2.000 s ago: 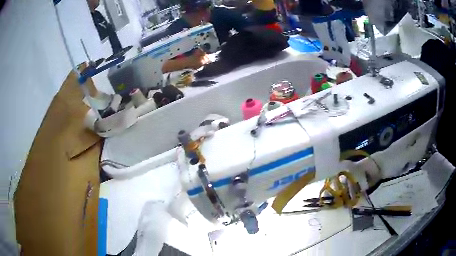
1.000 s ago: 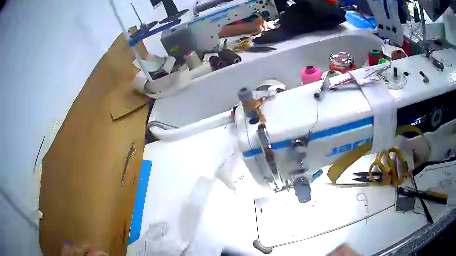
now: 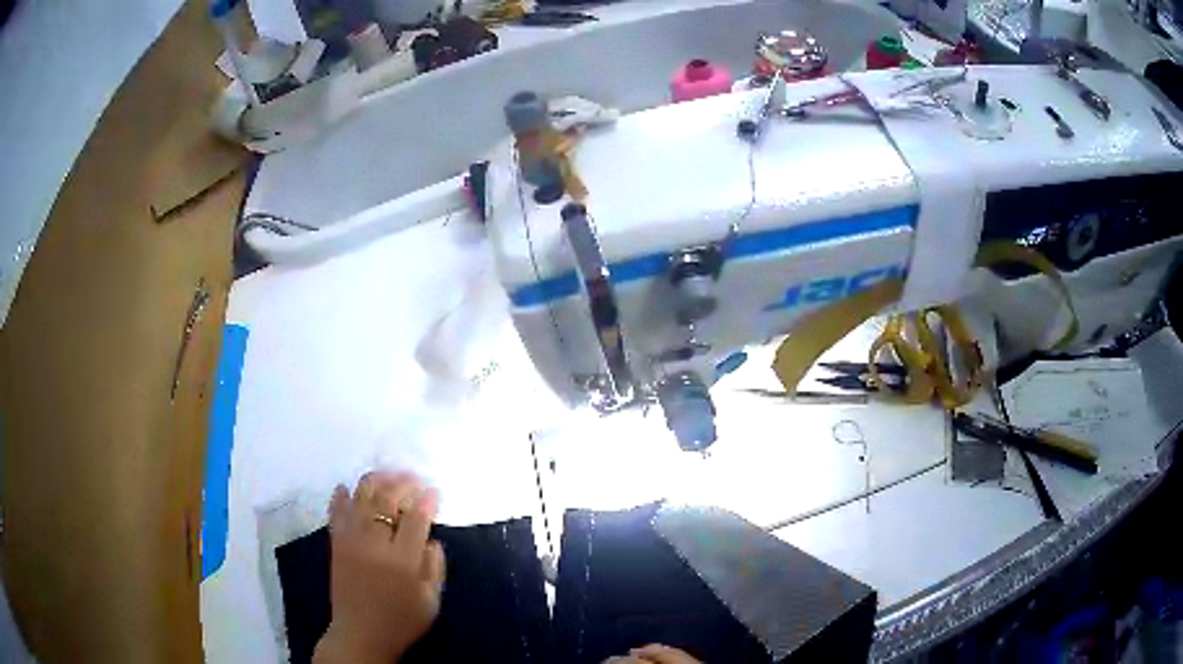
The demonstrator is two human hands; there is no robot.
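Dark fabric [image 3: 487,571] lies at the bottom of the view in front of the machine, in two parts with a narrow pale gap between them. A finely lined grey cloth [image 3: 778,584] joins the right part. My left hand [image 3: 383,564], with a ring, lies flat on the left part. My right hand [image 3: 653,654] is mostly cut off by the bottom edge, at the right part; its fingers' hold is not clear. The white lockstitch machine head [image 3: 727,260] stands above and behind the fabric, its needle area [image 3: 610,389] brightly lit and apart from the fabric.
Yellow-handled scissors [image 3: 928,357] and a black and gold stick [image 3: 1025,441] lie right of the needle. A mustard band [image 3: 830,337] hangs by the arm. Thread cones, one pink [image 3: 701,81], stand behind it. Brown board [image 3: 97,350] lies at left. Slim tools [image 3: 830,101] rest on top.
The dark fabric and grey lined cloth have come into view at the bottom. My left hand has moved in onto the fabric. The view has shifted, and the machine sits higher in it.
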